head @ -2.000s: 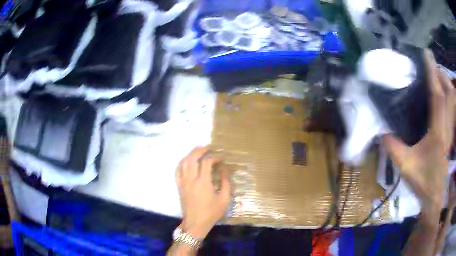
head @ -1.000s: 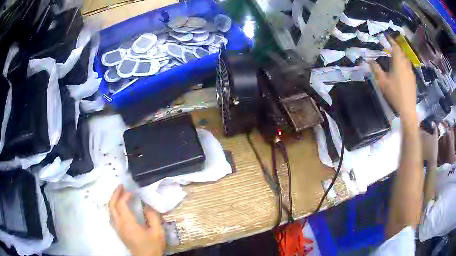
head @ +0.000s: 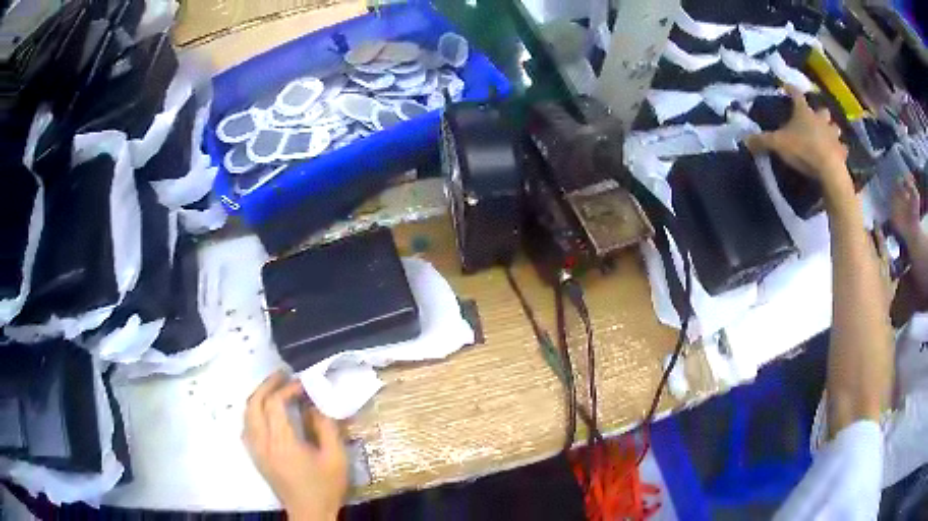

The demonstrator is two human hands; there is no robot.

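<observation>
A black plastic housing (head: 341, 290) lies flat on a wrinkled white sheet (head: 443, 310), partly over the cardboard mat (head: 488, 407). A tiny reddish detail shows near its left side. My left hand (head: 298, 443) is just below its near left corner, fingers apart and empty. My right hand (head: 809, 148) reaches far right, fingers spread over a dark housing (head: 799, 188) that the hand and arm partly hide; whether it grips it is unclear. Another black housing (head: 728, 219) lies beside it, to the left, on white sheeting.
A blue bin (head: 346, 168) of oval pieces (head: 295, 127) stands at the back. A black fan (head: 486, 188) and brownish metal box (head: 611, 219) stand mid-bench, with cables (head: 570, 366) running to the front edge. Housings with white sheets (head: 76, 229) are stacked left. Another person's hand (head: 904, 209) is far right.
The view has turned right. My right hand carried a white-wrapped dark item earlier; a housing now lies on the mat, and that hand has moved to the far-right housings. My left hand stays open.
</observation>
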